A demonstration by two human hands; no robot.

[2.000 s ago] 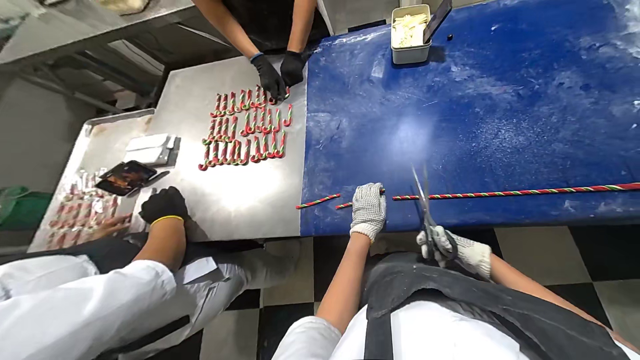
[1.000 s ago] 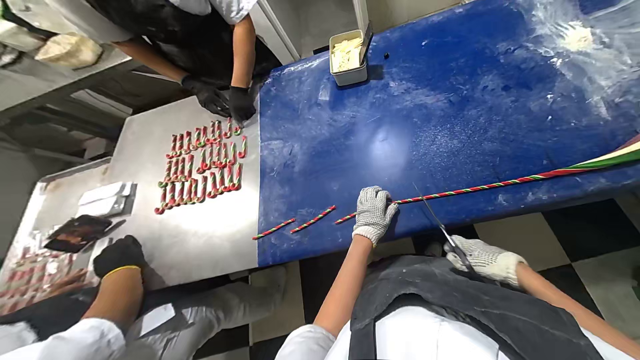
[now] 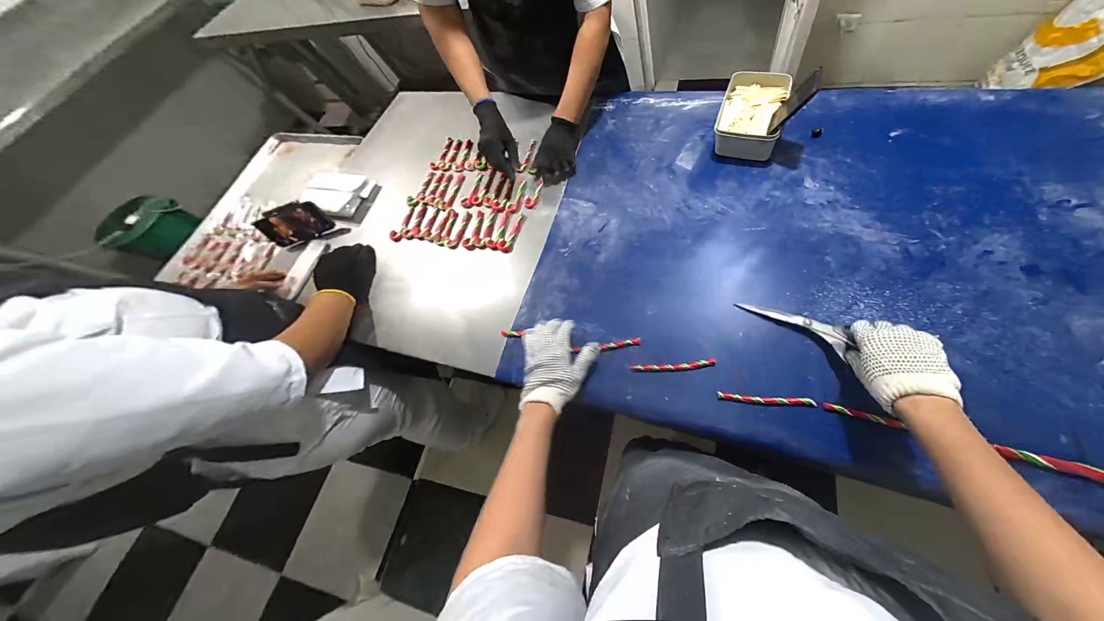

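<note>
My left hand, in a white dotted glove, lies palm down over short red, green and white candy rope pieces near the blue table's left front edge; whether it grips one is hidden. Right of it lie a cut candy piece and another cut piece. My right hand, gloved alike, holds metal scissors by the handles, the blades together and pointing left over the blue mat. The long candy rope passes under my right forearm and runs off to the right.
Rows of hooked candy canes lie on the steel table, where a co-worker's black-gloved hands touch them. Another co-worker's gloved hand rests at its left edge. A tub stands at the blue table's back; a green bucket is far left.
My left hand has moved left, off the long rope and over the cut pieces. My right hand has come up over the mat with the scissors. More short pieces now lie cut.
</note>
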